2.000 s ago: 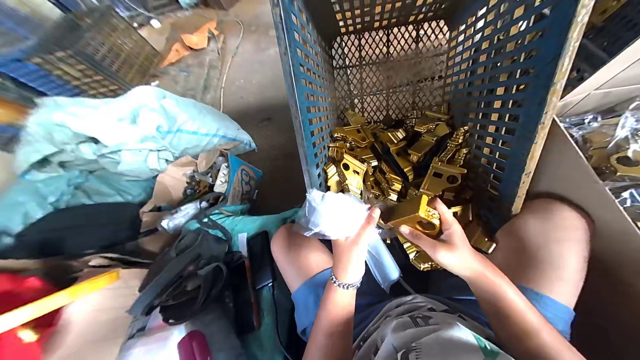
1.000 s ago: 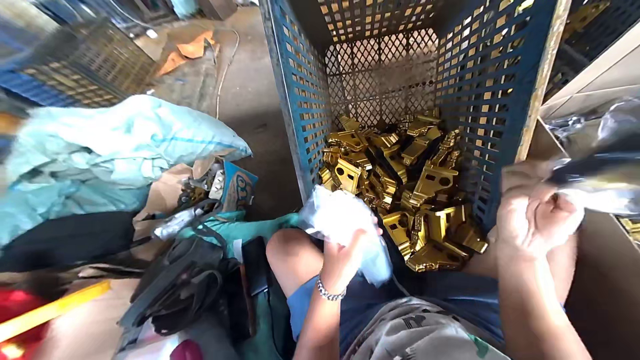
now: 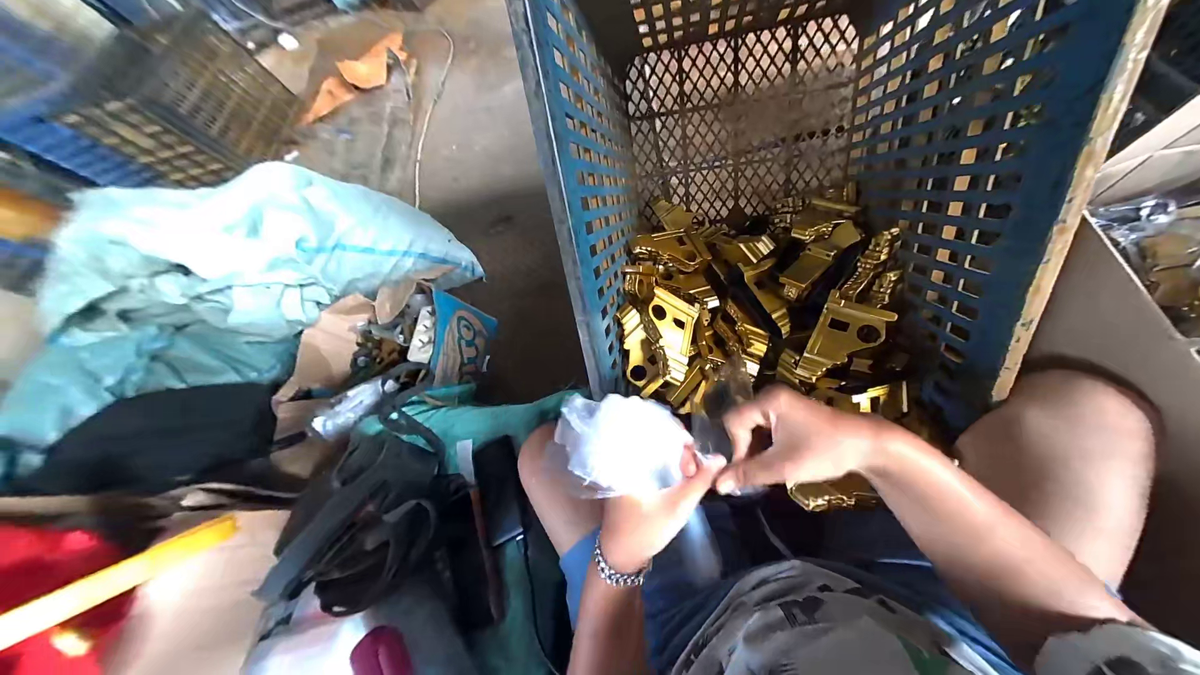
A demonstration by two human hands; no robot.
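Note:
My left hand [image 3: 656, 506], with a metal bracelet at the wrist, holds a bunch of clear plastic bags [image 3: 623, 445]. Close against it, my right hand [image 3: 787, 441] pinches a thin edge of clear plastic film between thumb and forefinger. No metal part shows in either hand. Beyond the hands, a pile of gold-coloured metal parts [image 3: 839, 337] with round and square holes lies in a large blue plastic crate [image 3: 572, 197]. The near end of the crate is hidden by my hands and arms.
A light blue woven sack [image 3: 281, 225], a torn carton of small hardware [image 3: 464, 342] and black straps [image 3: 366, 525] lie to the left. A cardboard box [image 3: 1087, 375] stands at the right, with bagged gold parts [image 3: 1172, 253]. Another crate [image 3: 197, 103] is at the far left.
Two seconds ago my right hand held a gold part; one second ago it held a bagged item over the box at the right. It has come back to the plastic bags in my left hand.

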